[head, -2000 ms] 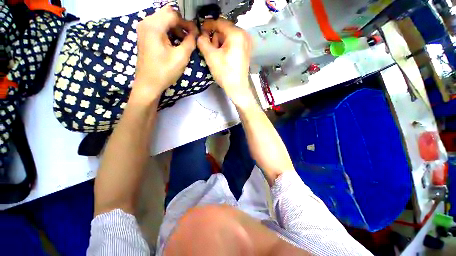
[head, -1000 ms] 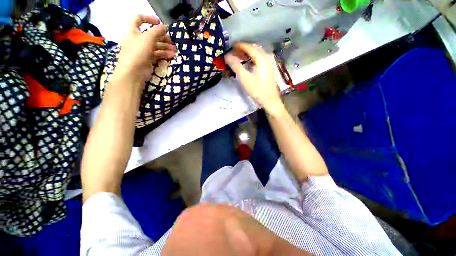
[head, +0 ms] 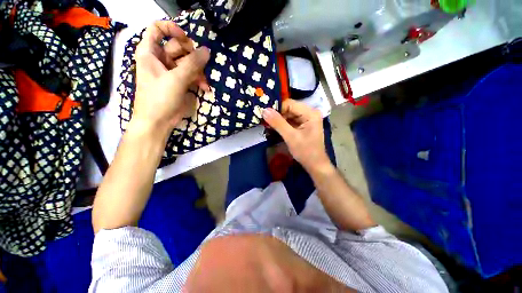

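The navy-black bag body with cream clover print lies on the white table in front of me, with a small orange spot near its right side. Orange lining and a black-edged white patch show at its right end. My left hand is over the bag's left part, fingers curled and thumb near the fingertips; whether it holds anything cannot be told. My right hand has thumb and fingers closed on the bag's near right edge. No snips can be made out.
The pile of printed bags with orange patches is at the left. The pale grey machine bed is at the upper right, with a red-handled tool at its front edge and a green spool. A blue container stands below right.
The bag has turned and spread out, and its white patch and orange lining now show at the right end. My right hand has moved from beside the bag nearer to me, onto its edge.
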